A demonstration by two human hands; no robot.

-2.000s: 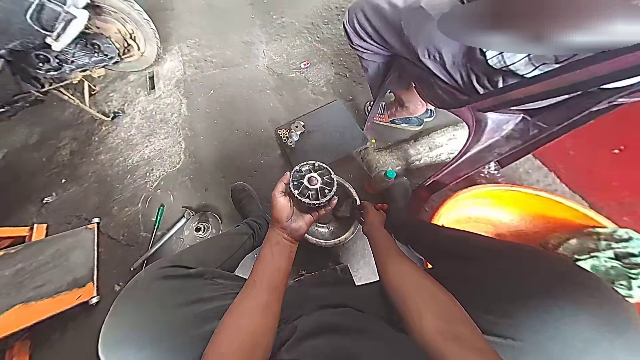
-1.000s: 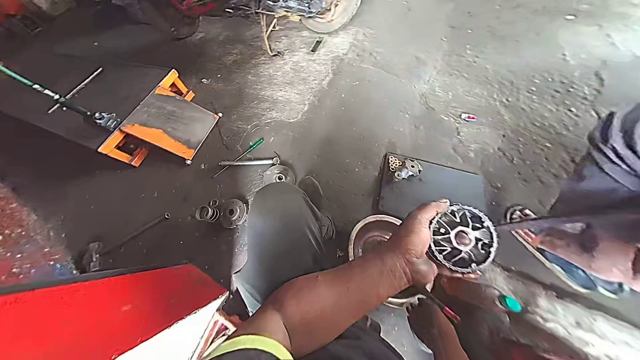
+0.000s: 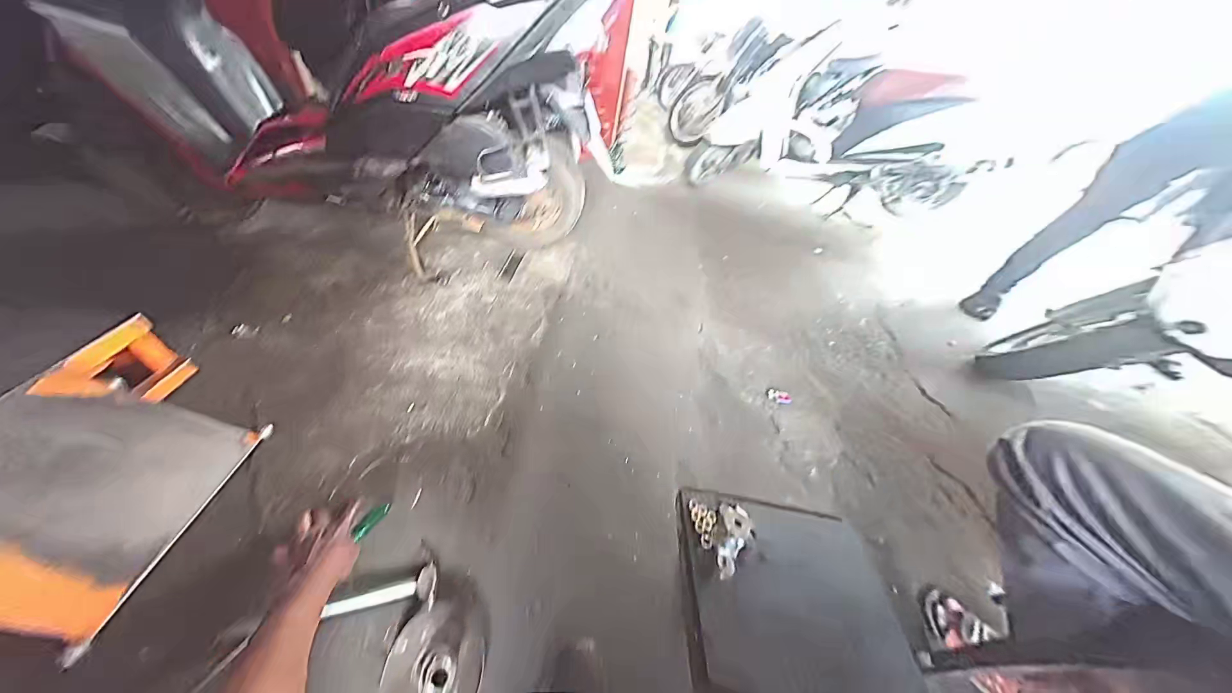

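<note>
My left hand (image 3: 332,544) reaches down to the floor at the lower left, its fingers blurred. A tool's green handle (image 3: 371,521) is at its fingertips; whether they are closed on it cannot be told. Just right of my forearm lies a bright metal bar (image 3: 371,599), its end against a round metal pulley disc (image 3: 438,664) with a central hole. My right hand is out of view, and so is the round finned metal part. A dark flat slab (image 3: 804,602) on the floor carries several small brass-coloured rings (image 3: 703,521) and small metal parts (image 3: 733,539).
An orange-framed stand with a grey top (image 3: 115,472) is at the left. A red scooter (image 3: 433,106) is parked behind, with motorcycles (image 3: 818,115) further off. A seated person's knee (image 3: 1088,500) is at the right, and another person's leg (image 3: 1059,231) shows beyond.
The view has swung up and left. My left hand has left the round finned metal part, which it held earlier, and is now down at the green handle on the floor.
</note>
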